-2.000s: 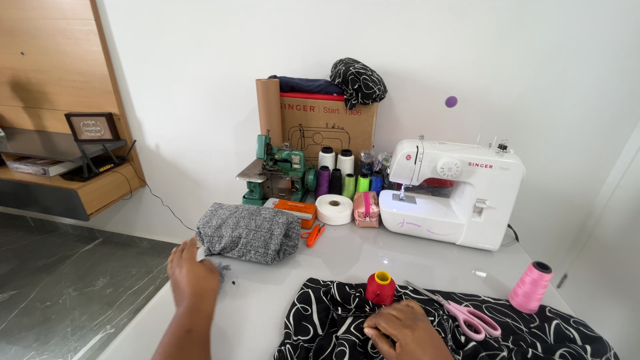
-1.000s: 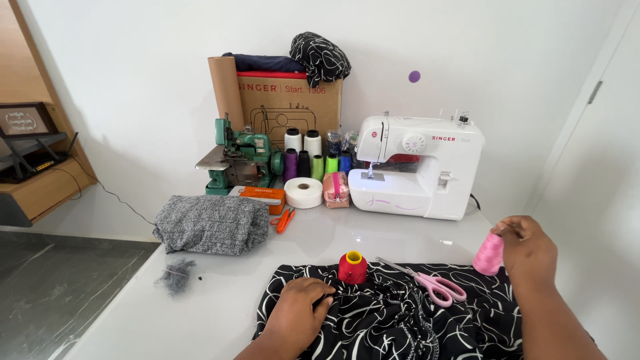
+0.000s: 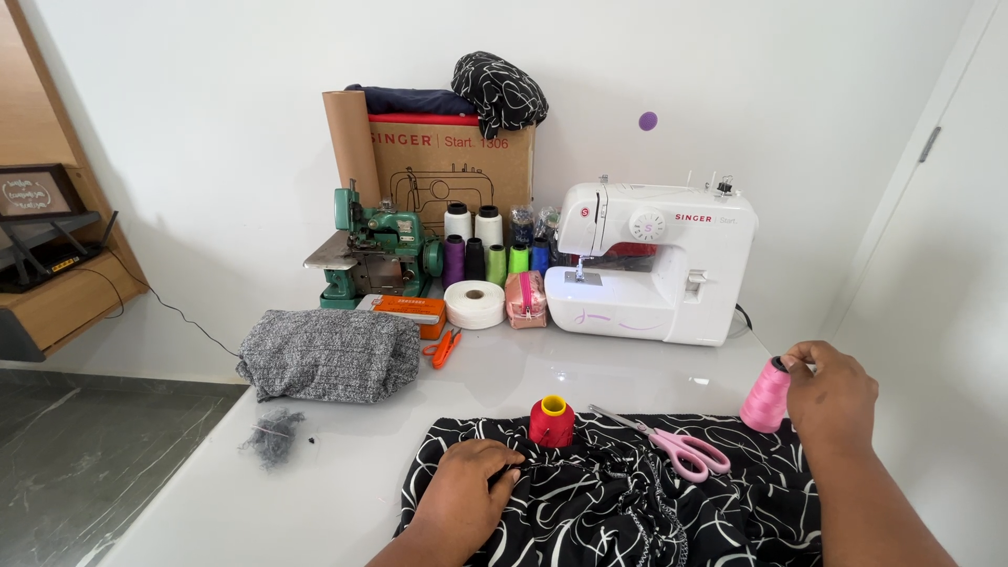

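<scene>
Black fabric with white curved lines (image 3: 583, 512) lies across the front of the table. My left hand (image 3: 466, 492) rests on its left part, thumb and fingertips pinching a gathered edge. At the right, my right hand (image 3: 835, 394) grips the top of a cone of pink thread (image 3: 764, 396), which leans slightly by the fabric's back right edge. Between the hands, a red thread spool with a yellow core (image 3: 551, 424) stands on the fabric. Just right of it lie scissors with pink handles (image 3: 685, 453), their blades pointing back left.
Behind stand a white sewing machine (image 3: 709, 268), a green overlock machine (image 3: 386, 252), several thread cones (image 3: 475, 260), a white tape roll (image 3: 474, 305) and a pink pouch (image 3: 526, 301). Orange thread snips (image 3: 442, 349) lie near folded grey fabric (image 3: 331, 354), with grey lint (image 3: 274, 437) in front.
My left hand has moved from beside the grey fabric onto the black fabric. My right hand has gone from the black fabric to the pink cone and taken hold of it. The view has shifted.
</scene>
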